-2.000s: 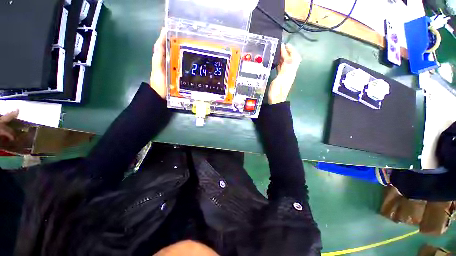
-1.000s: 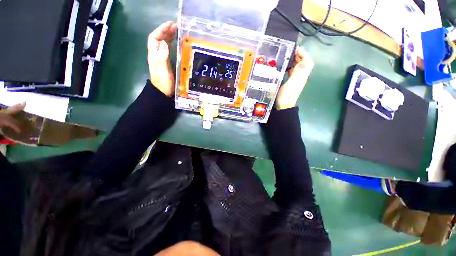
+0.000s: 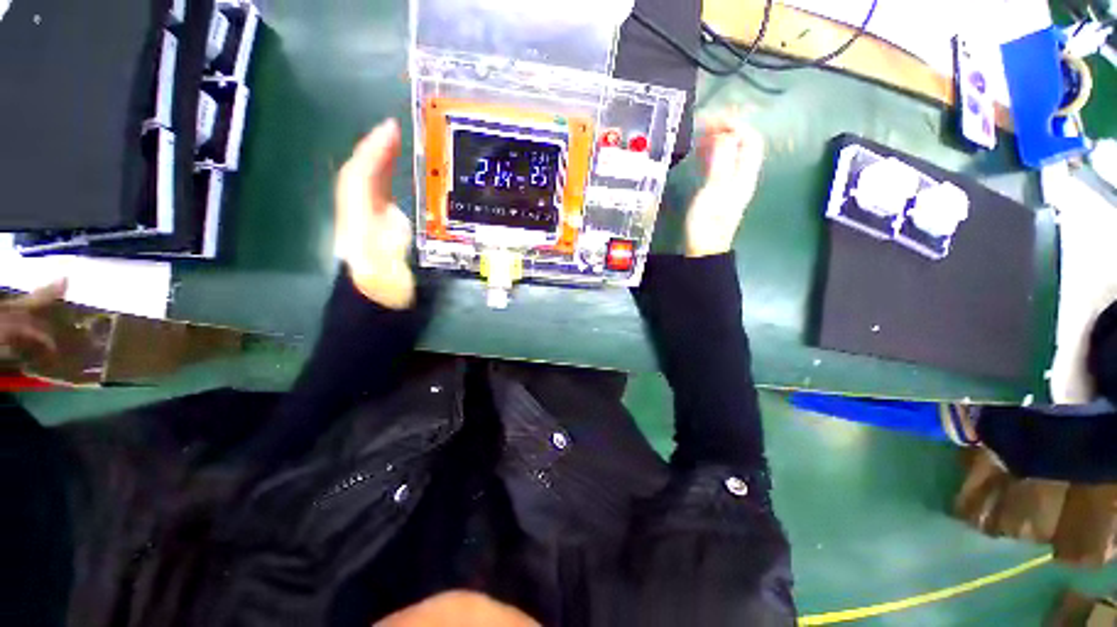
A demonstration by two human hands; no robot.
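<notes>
The clear acrylic test fixture [image 3: 635, 184] lies on the green bench in front of me, its clear lid [image 3: 521, 34] at the far side. In it the black thermostat display [image 3: 505, 178] is lit with white-blue digits, inside an orange frame [image 3: 434, 172]. A yellow clamp [image 3: 497, 268] is at the near edge, a lit red switch [image 3: 620, 255] at the near right corner. My left hand [image 3: 375, 221] is beside the fixture's left side, empty, fingers apart from it. My right hand [image 3: 725, 186] is off its right side, empty and slightly blurred.
Foam trays with white housings [image 3: 80, 116] are stacked at left. A dark foam board [image 3: 925, 288] with a white two-lobed housing [image 3: 908, 202] lies at right. Black cables [image 3: 784, 61] run behind the fixture. A blue tape holder [image 3: 1039, 104] is far right. Another person's hand [image 3: 31, 321] shows at left.
Both hands have come away from the fixture's sides, the left to the left and the right to the right. The view has shifted slightly; the display stays lit.
</notes>
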